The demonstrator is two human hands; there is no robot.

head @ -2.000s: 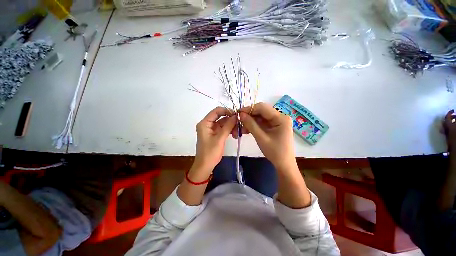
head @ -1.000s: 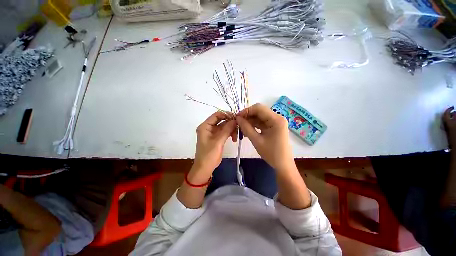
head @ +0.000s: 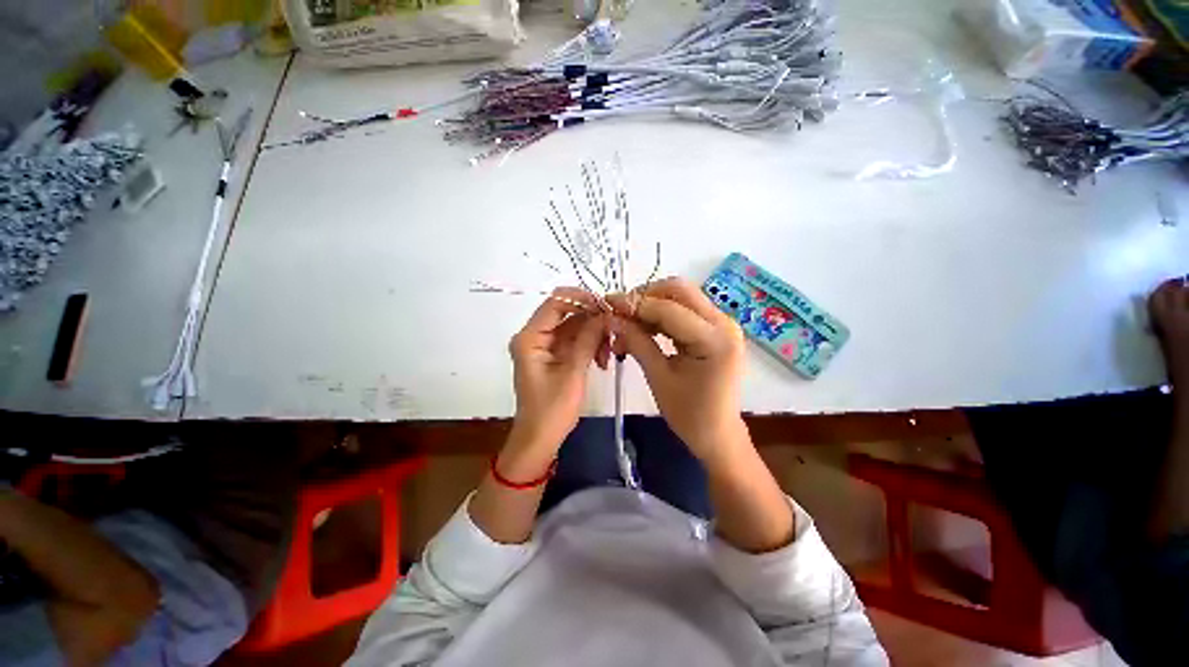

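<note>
A wire harness (head: pixel 621 411) stands nearly upright between my hands, its grey-white cable hanging down toward my lap. Thin, mostly dark lead wires (head: pixel 593 232) fan out above my fingertips, with a pair splayed to the left. My left hand (head: pixel 554 358) pinches the wires at their base from the left side. My right hand (head: pixel 685 352) pinches them from the right, its fingertips touching those of the left. A short dark band is partly visible just under the fingers. The fingers hide the spot where the wires are gripped.
A harness bundle (head: pixel 678 85) lies at the far side, a single harness (head: pixel 202 267) to the left. A teal phone in a case (head: pixel 778 317) lies beside my right hand. A black phone (head: pixel 68 338) is far left. Neighbouring people sit at both sides near red stools (head: pixel 320 554).
The lead wires have shifted in their fan; one now splays apart to the right above my right fingers, and the left pair lies flatter. Both hands keep their pinch, with fingertips slightly moved.
</note>
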